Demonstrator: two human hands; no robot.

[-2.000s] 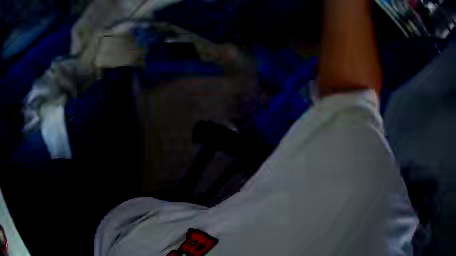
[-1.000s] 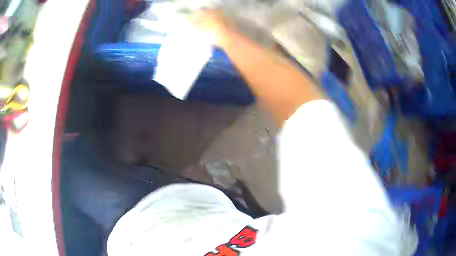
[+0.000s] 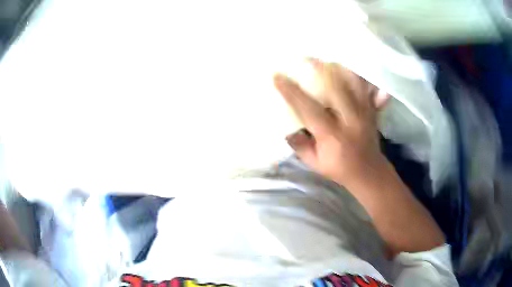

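A large white cloth (image 3: 146,106) fills most of the view in front of me, overexposed, so its seams and folds are mostly lost. My right hand (image 3: 337,117) comes in from the lower right and lies on the cloth's right part, with fingers spread and thumb apart. It looks open; the outer fingers are blurred near a cloth fold. Only a strip of my left forearm shows at the left edge. My left hand is not in view.
My white T-shirt with colourful lettering (image 3: 185,282) is at the bottom. Dark blue material (image 3: 497,84) and blurred pale cloth (image 3: 477,146) are at the right. A pale surface (image 3: 438,22) is at the upper right. Bunched white-blue cloth (image 3: 84,230) hangs at the lower left.
The view has swung from the floor and blue items at my side to the white cloth in front. My right hand now shows with spread fingers on the cloth.
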